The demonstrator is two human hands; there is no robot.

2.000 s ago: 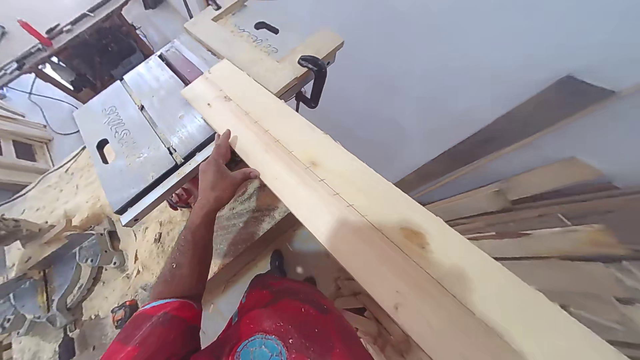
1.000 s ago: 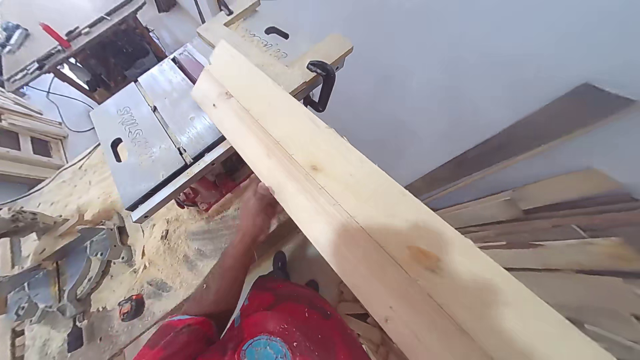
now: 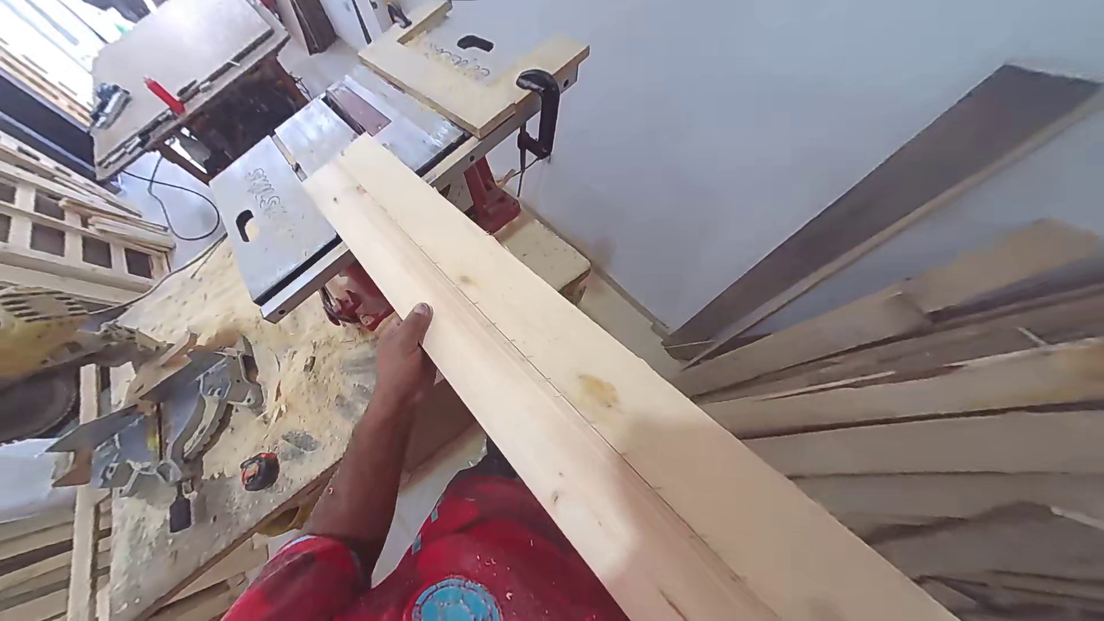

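A long pale wooden board with a lengthwise seam or line runs diagonally from the table saw's top to the lower right. My left hand grips its left edge, thumb on the upper face and fingers hidden beneath. The board's far end lies over the near edge of the metal table saw. A wooden fence piece is fixed on the saw by a black clamp. My right hand is not in view.
A sawdust-covered bench on the left bears a tape measure and a miter saw. Several planks lean at the wall on the right. A second table stands at the back left, near a black cable.
My left hand was on the saw's near edge beside the board two seconds ago; it now holds the board's edge farther back, thumb on top. The view has shifted.
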